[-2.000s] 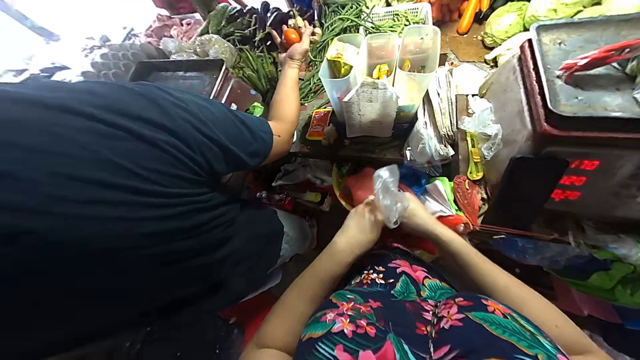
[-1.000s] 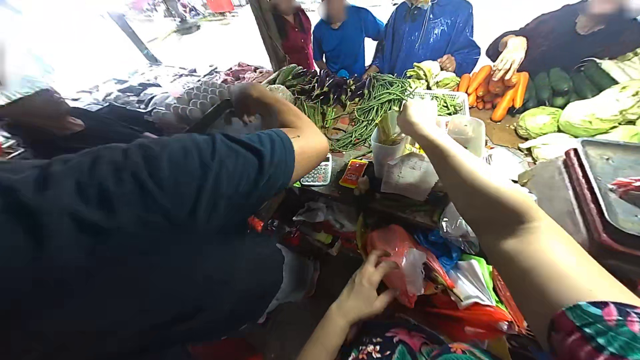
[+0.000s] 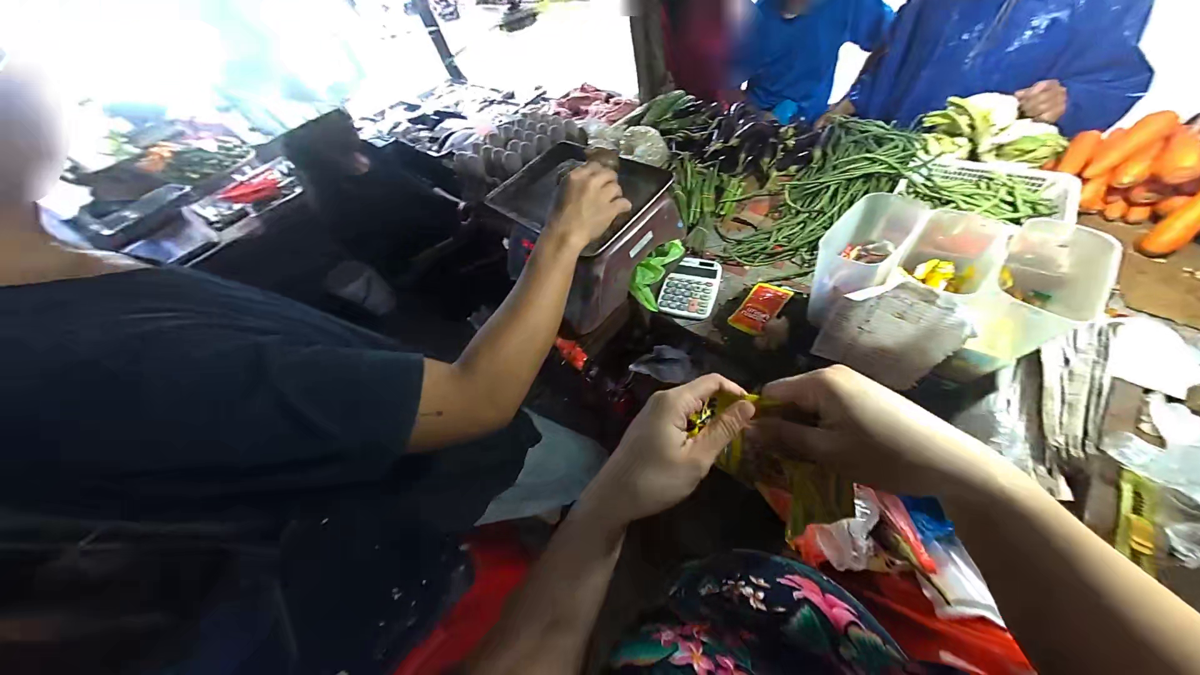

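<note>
Both my hands meet low in the middle of the view over a small yellow packet (image 3: 735,422). My left hand (image 3: 661,450) pinches its left end between thumb and fingers. My right hand (image 3: 825,427) grips its other end, partly hiding it. Below my right hand lie crumpled plastic bags (image 3: 867,544) in red, white and blue. Beyond my hands are a red and yellow packet (image 3: 760,308) and a white calculator (image 3: 690,288). To their right stands a translucent plastic container with compartments (image 3: 1050,323), holding small packets.
A co-worker's arm (image 3: 511,347) reaches from the left to a weighing scale's metal tray (image 3: 647,192). Behind lie egg trays (image 3: 520,145), eggplants (image 3: 750,136), long beans (image 3: 844,187) and carrots (image 3: 1177,225). Stacked paper (image 3: 1078,394) is at the right. People stand across the stall.
My right hand has come back from the plastic container and now meets my left hand at the yellow packet. My left hand has left the red bag. The co-worker's hand is now over the scale tray.
</note>
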